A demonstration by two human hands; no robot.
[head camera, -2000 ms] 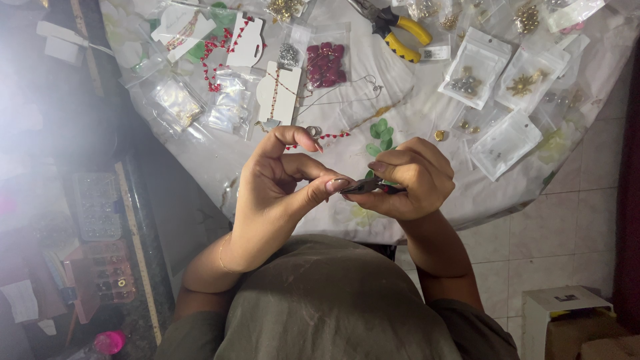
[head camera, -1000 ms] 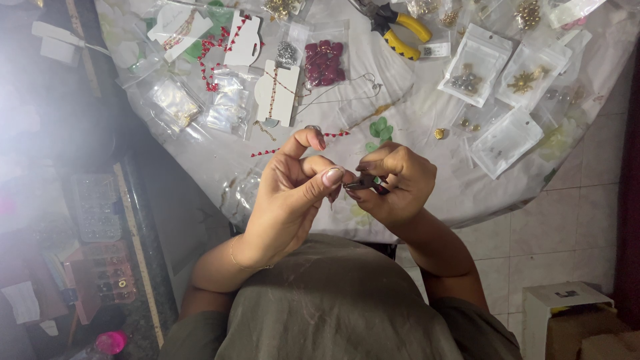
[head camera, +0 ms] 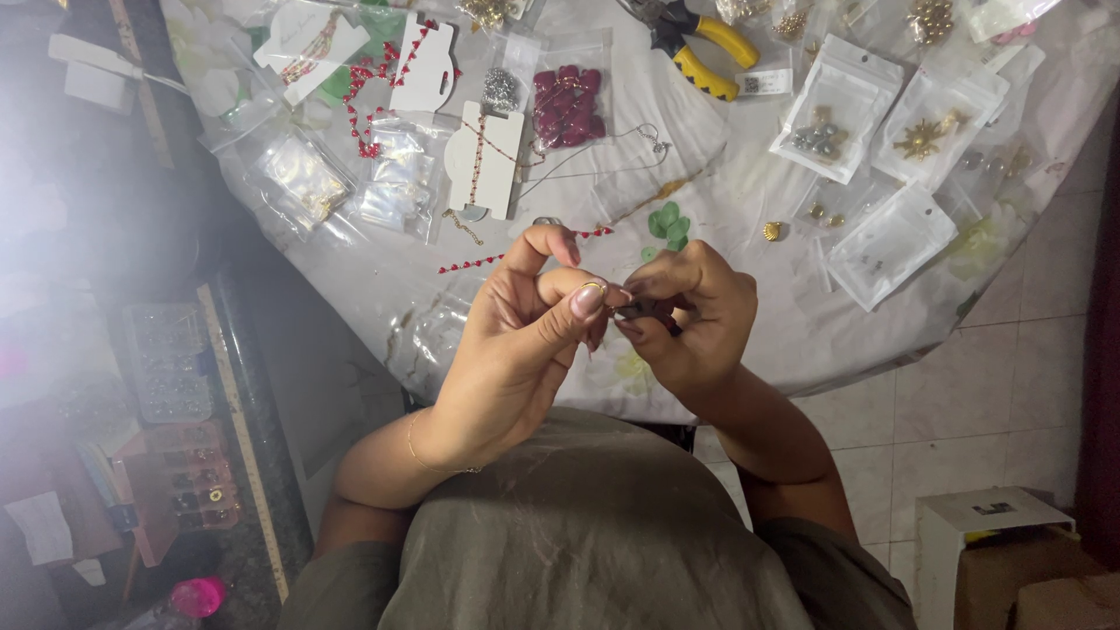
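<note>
My left hand [head camera: 534, 341] pinches a small gold-coloured ring or loop [head camera: 594, 285] between thumb and forefinger, its other fingers partly raised. Close against it, my right hand [head camera: 691, 319] holds a small dark-jawed tool [head camera: 643, 308], probably pliers, mostly hidden by the fingers. The tips of both hands meet above the near part of the table. Just beyond my left hand lies a red-beaded chain [head camera: 471, 263]. A gold shell charm [head camera: 771, 231] rests to the right, and green leaf-shaped pieces [head camera: 669, 224], perhaps printed on the cloth, show beyond the hands.
Yellow-handled pliers [head camera: 704, 57], a bag of dark red beads [head camera: 569, 105] and a white card with a chain [head camera: 484, 162] lie across the table. Zip bags of metal findings [head camera: 836, 109] are at the right. A compartment box [head camera: 188, 477] stands at the far left.
The raised forefinger and the thumb of my left hand have shifted around the small piece, and a gold loop now shows at the thumb. Both hands stay close together.
</note>
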